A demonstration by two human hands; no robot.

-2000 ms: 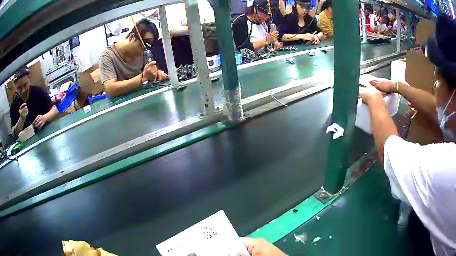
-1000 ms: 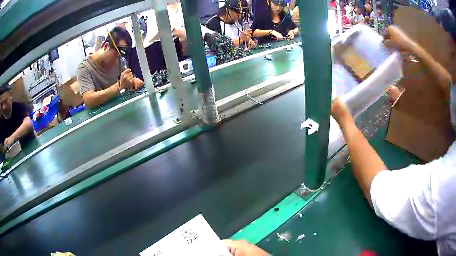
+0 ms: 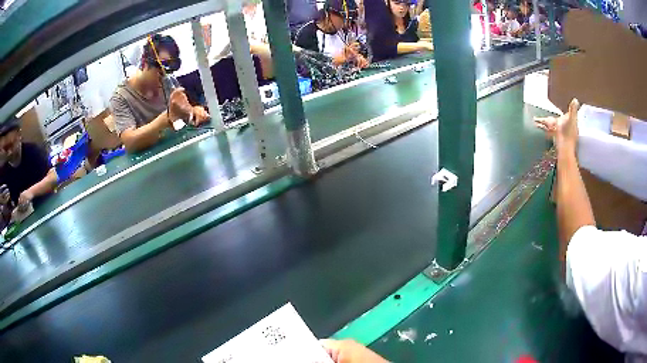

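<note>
A thin white manual [image 3: 271, 339] with a small QR code shows at the bottom centre, cut off by the lower edge. My right hand [image 3: 352, 352] holds its right side; only some fingers show above the picture's edge. My left hand is not in view. A small piece of yellow-tan crumpled paper [image 3: 92, 359] shows at the bottom left edge, mostly cut off.
A dark conveyor belt [image 3: 284, 241] runs in front, with a green post [image 3: 455, 135] at its near side. At right a co-worker in a white top handles a brown carton [image 3: 603, 64] and a white foam tray [image 3: 611, 152]. Other workers sit across the line.
The view has shifted to the right, so the manual and my right hand sit slightly further left. The co-worker's foam tray has moved from over the belt to the carton at right.
</note>
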